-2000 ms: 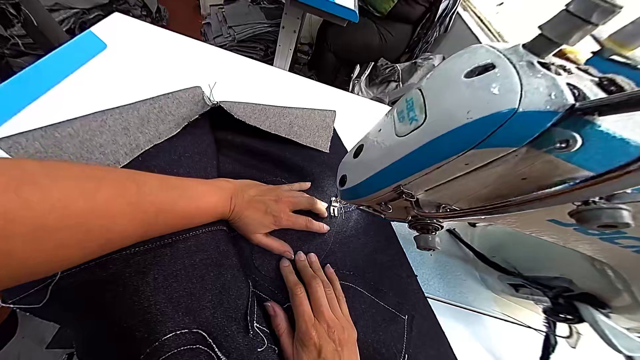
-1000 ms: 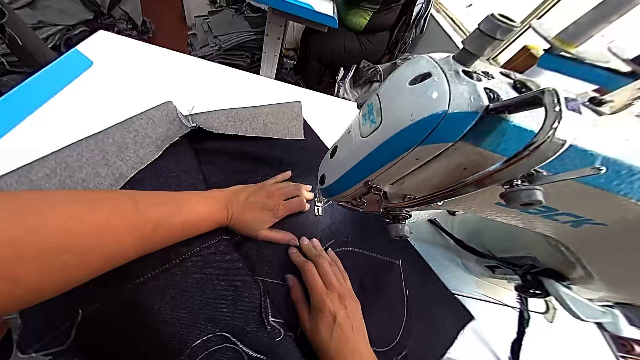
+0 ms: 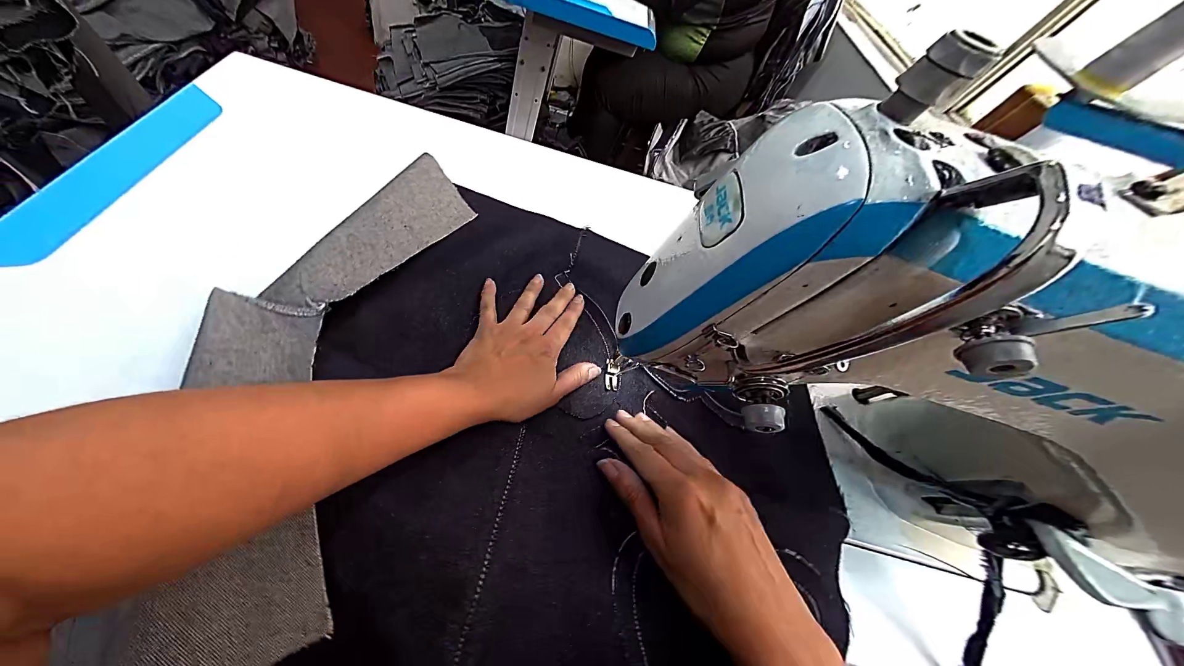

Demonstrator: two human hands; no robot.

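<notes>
Dark denim fabric (image 3: 416, 518) with pale curved stitching lies under the presser foot (image 3: 612, 374) of a Jack sewing machine (image 3: 786, 240). My left hand (image 3: 518, 356) rests flat on the cloth just left of the foot, fingers spread, thumb tip close to the foot. Below and right of the foot, my right hand (image 3: 689, 509) lies on the same cloth, fingertips toward the foot and thumb a little apart. Neither hand grips anything. A grey underside of the fabric (image 3: 370, 231) is turned up at the upper left, with a seam across it. The needle's tip is hard to make out.
The white table (image 3: 139, 324) has a blue edge strip (image 3: 111, 176) at left. Folded cloth piles (image 3: 444, 69) stand beyond it. Another person's dark-clothed leg (image 3: 666, 92) shows behind the table. Thread guides and a tension knob (image 3: 764, 407) stick out from the machine.
The denim has turned under the foot, its grey part swinging lower left. My left hand has opened its fingers wider and points farther up. My right hand remains below the foot.
</notes>
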